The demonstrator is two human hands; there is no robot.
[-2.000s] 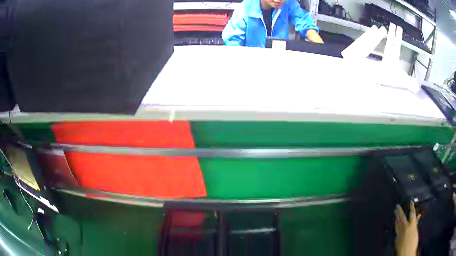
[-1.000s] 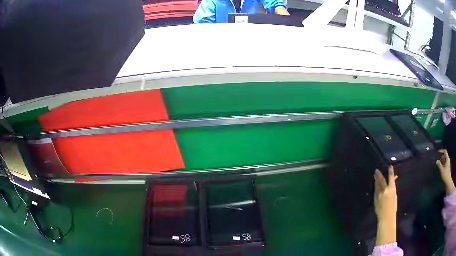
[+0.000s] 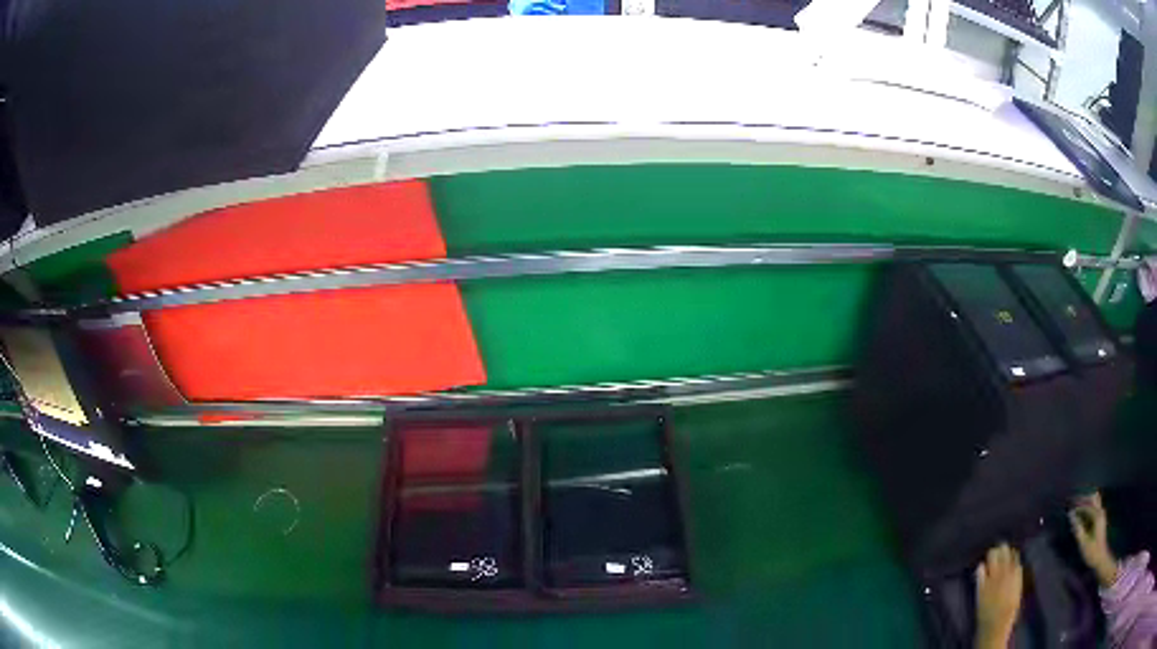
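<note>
Neither of my hands is in view. A black foam tray (image 3: 533, 601) lies flat on the green bench in front of me. It holds two dark, glossy tablets side by side, the left tablet (image 3: 454, 514) and the right tablet (image 3: 604, 514). Both screens look unlit. Each has a small white sticker and pale handwritten digits near its lower edge, and the left tablet reflects the red sheet.
A tall black tray stack (image 3: 933, 431) stands right, two tablets on top. Below it, two hands with pinkish sleeves, apparently a neighbour's, are at another dark tray (image 3: 1047, 596). Red sheet (image 3: 317, 336) at the backboard, cables (image 3: 140, 558) left, large black block (image 3: 190, 102) upper left.
The view has tilted down, showing the tray in front whole. The neighbour's hands have moved from the upper front of the stack down to the dark tray below it.
</note>
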